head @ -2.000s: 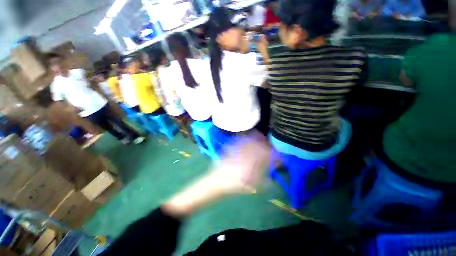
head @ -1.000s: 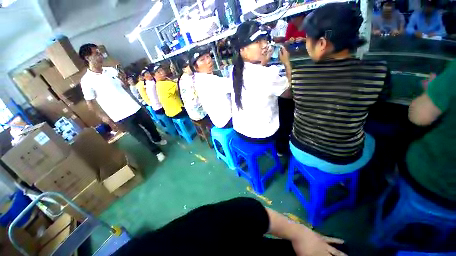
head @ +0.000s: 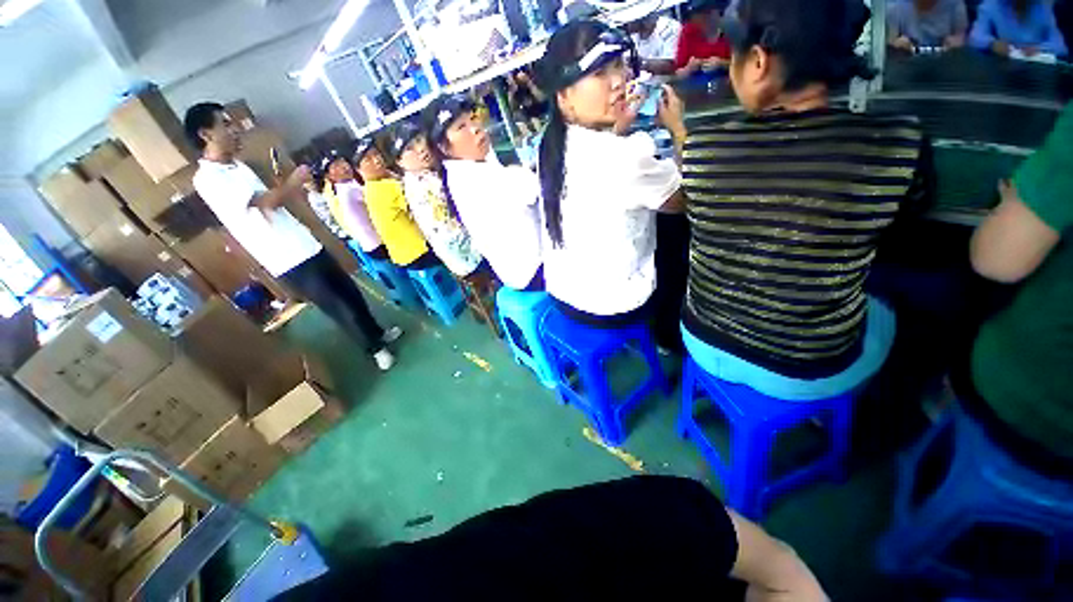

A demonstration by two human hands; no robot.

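Neither of my hands shows. A black sleeve (head: 530, 541) crosses the bottom, and a bare forearm (head: 777, 568) runs from it out of the bottom edge, so its hand is cut off. It looks like my left arm. Nearest in front, a seated person in a striped top (head: 800, 235) sits on a blue plastic stool (head: 765, 429), back towards me. Beside them a person in white (head: 600, 223) sits on another blue stool (head: 602, 365), head turned, holding a small pale object (head: 650, 106) near the line.
A standing person in white (head: 265, 218) is in the aisle, arm raised. Cardboard cartons (head: 106, 359) pile along the left wall. A hand truck (head: 177, 564) stands lower left. A person in green (head: 1024, 318) sits at the right edge. More seated workers (head: 388, 212) line the green floor.
The hand seen earlier over the floor, then low at the bottom, has gone below the edge. The sleeve has moved right. The standing person has raised an arm.
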